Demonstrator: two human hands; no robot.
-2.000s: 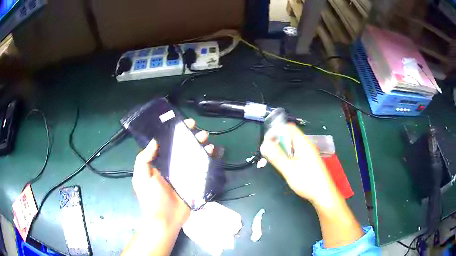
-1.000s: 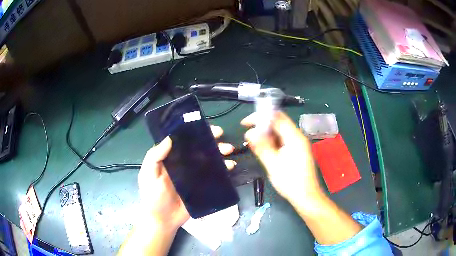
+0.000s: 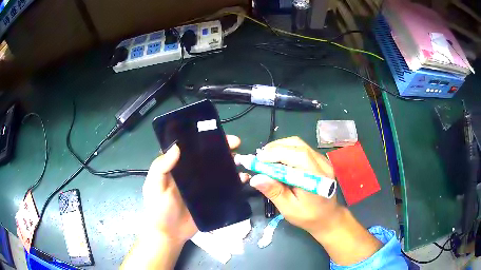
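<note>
My left hand (image 3: pixel 167 200) holds a black glossy phone or screen assembly (image 3: pixel 205 171) from its left side and beneath, with fingertips showing past the right edge. A white label is near its upper end. My right hand (image 3: pixel 300 195) grips a white marker with green print (image 3: pixel 287 175); its tip end points left, at the phone's right edge. Whether it touches is hard to tell. A crumpled white cloth (image 3: pixel 224 243) lies partly under the phone. A black cap-like piece (image 3: pixel 269 207) lies on the mat beside my right hand.
Around the hands lie a black driver (image 3: pixel 237 94), clear box (image 3: pixel 336 133), red card (image 3: pixel 354 173), light-blue scrap (image 3: pixel 270 232) and narrow phone part (image 3: pixel 75 228). Behind are a power adapter (image 3: pixel 145 100), power strip (image 3: pixel 169 46) and cables. A blue unit (image 3: pixel 422 79) stands right.
The marker, blurred earlier, now lies slanted in my right hand, lowered to the phone's right edge. The phone has turned more upright and its glare is gone. The black cap-like piece has appeared on the mat.
</note>
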